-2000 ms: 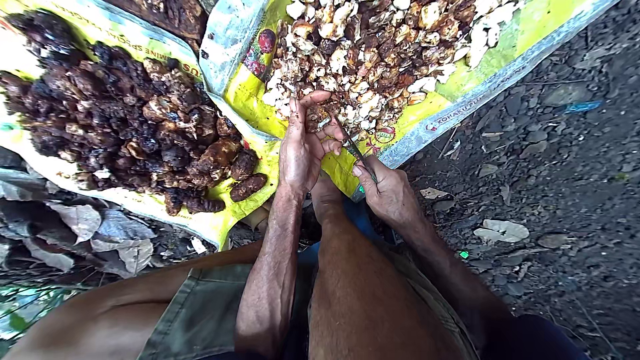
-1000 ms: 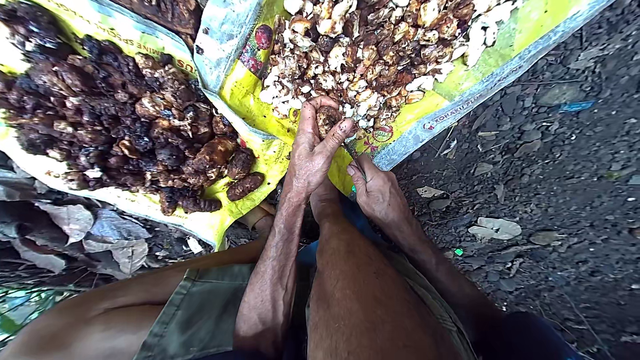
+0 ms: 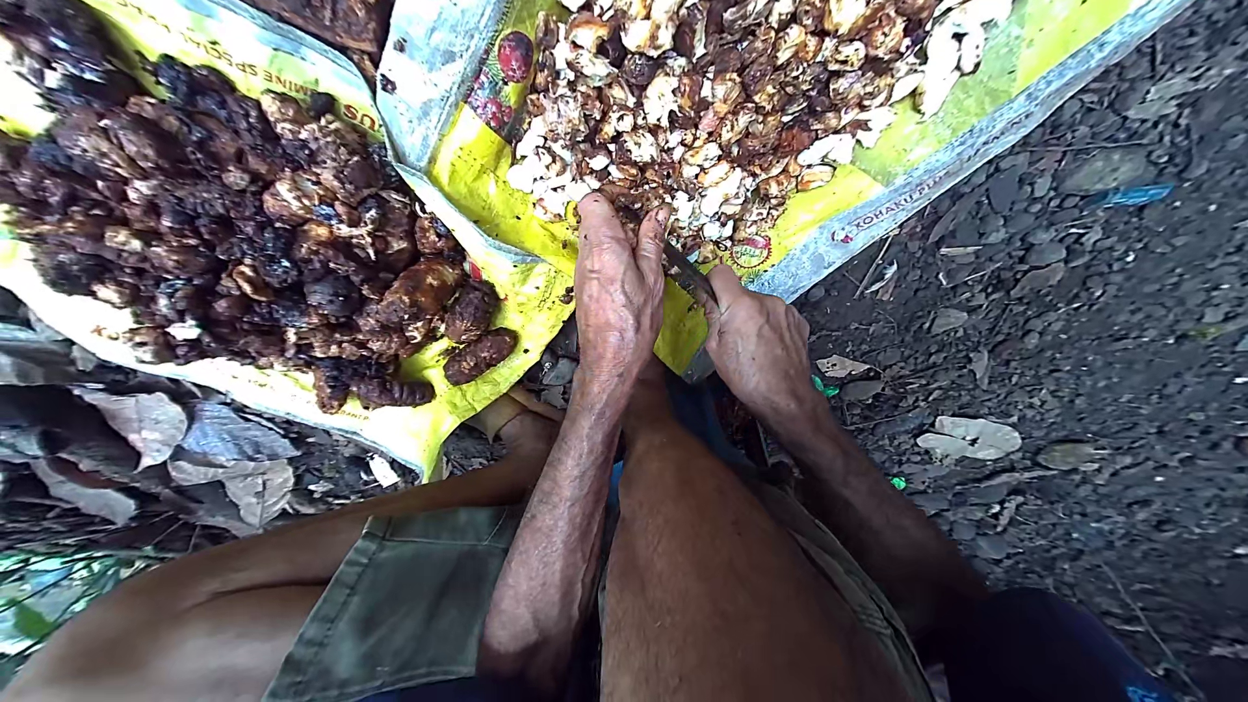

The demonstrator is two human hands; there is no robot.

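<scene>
My left hand (image 3: 619, 283) has its thumb and fingers around a brown piece (image 3: 634, 200), partly hidden, at the near edge of a heap of cut white-and-brown pieces (image 3: 682, 107). That heap lies on a yellow printed plastic sack (image 3: 829, 219). In my right hand (image 3: 760, 341) is a knife (image 3: 690, 278), its dark blade pointing up and left toward the piece. To the left, a pile of dark brown, lumpy whole pieces (image 3: 244, 234), perhaps tubers or roots, rests on a second yellow sack (image 3: 531, 302).
Dark soil with small stones (image 3: 1121, 390) stretches along the right. Dry leaves (image 3: 229, 434) lie below the left sack, and a pale leaf (image 3: 970, 438) is on the soil. My bare legs (image 3: 702, 546) and green shorts (image 3: 409, 585) fill the near side.
My left hand, turned palm-up two seconds ago, now shows its back with the fingers pointing away from me. The knife shows more plainly than one second ago.
</scene>
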